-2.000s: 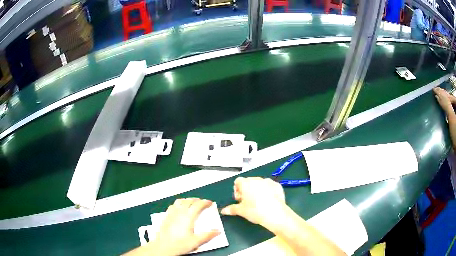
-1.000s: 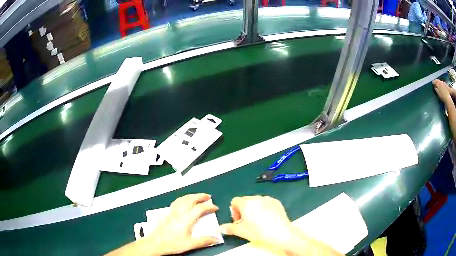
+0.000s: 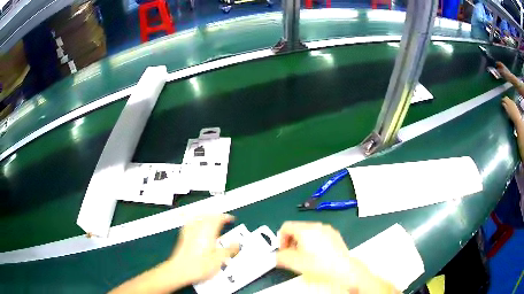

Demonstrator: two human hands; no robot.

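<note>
A white hang-tab retail box (image 3: 248,265) is between my hands at the near bench edge, slanted, its tab pointing up and right. My left hand (image 3: 198,250) grips its left side, thumb over the top face. My right hand (image 3: 313,250) has curled fingers closed at the tab end. Both hands are slightly blurred; a sticker in the right fingertips cannot be made out. Two more boxes lie on the belt: one (image 3: 150,182) against the white diverter bar (image 3: 123,143), the other (image 3: 208,163) touching it, tab pointing away.
Blue-handled cutters (image 3: 330,204) lie at the right, beside a white sheet (image 3: 416,186). Another sheet (image 3: 396,258) is by my right forearm. A metal post (image 3: 402,80) stands at the belt rail (image 3: 258,192). A box (image 3: 422,93) is partly behind it. Another person's hands (image 3: 510,106) are far right.
The box at my hands has turned from tab left to tab up-right. On the belt, the nearer-centre box has swung round and moved left. The far box has moved left behind the post.
</note>
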